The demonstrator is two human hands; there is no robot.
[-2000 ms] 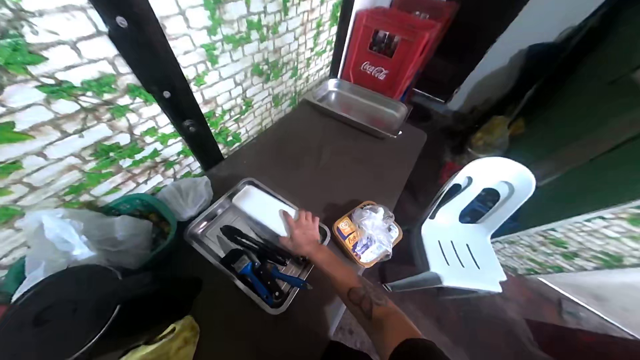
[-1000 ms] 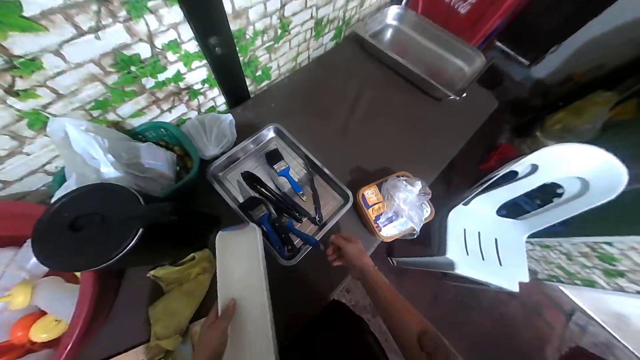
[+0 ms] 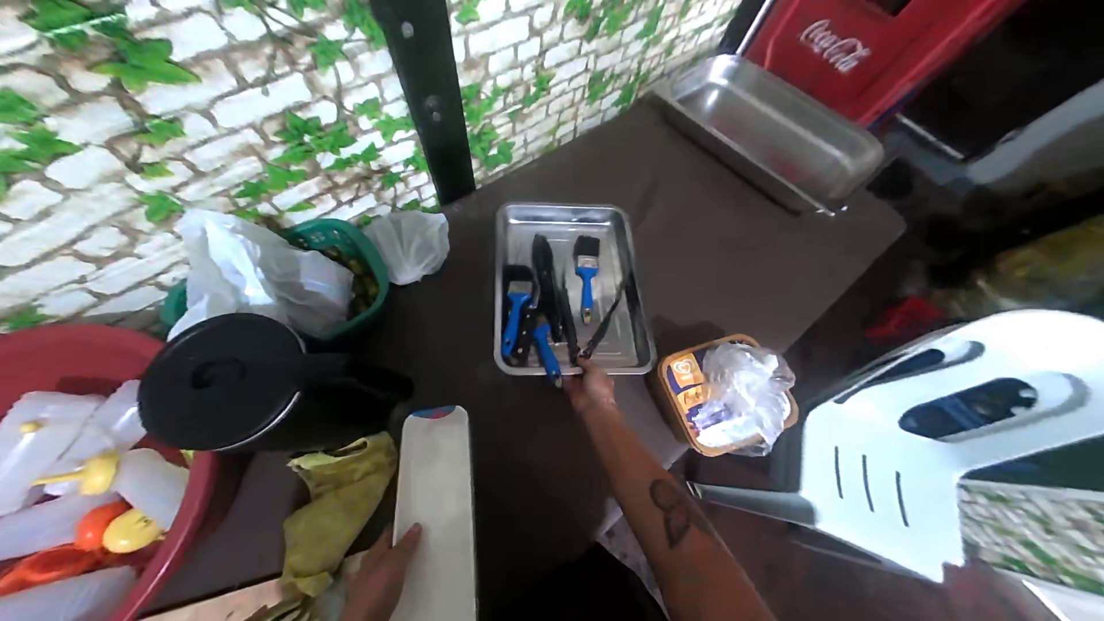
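My right hand (image 3: pixel 592 385) is at the near edge of a shallow metal tray (image 3: pixel 647 345), its fingers on the rim by the end of black tongs (image 3: pixel 608 321). In the tray lie a blue-handled brush (image 3: pixel 586 274) apart on the right, more blue-handled brushes (image 3: pixel 517 312) on the left, and several black-handled utensils (image 3: pixel 545 276) between them. My left hand (image 3: pixel 384 569), partly cut off by the lower frame edge, holds the left side of a long white flat-topped container (image 3: pixel 435 517), which lies near the table's front beside a yellow-green cloth (image 3: pixel 341 509).
Left are a black lidded pot (image 3: pixel 228 379), a red basin (image 3: pixel 164 552) of plastic bottles, and a green basket (image 3: pixel 366 250) with plastic bags. A plastic tub (image 3: pixel 681 388) holding a bag stands right of the tray. Beyond are a deep metal pan (image 3: pixel 768 129) and a white chair (image 3: pixel 880 466).
The white container, on the tray under my right hand at first, is now at the left by my left hand. The tray has turned straighter, and my right hand has come to its near rim.
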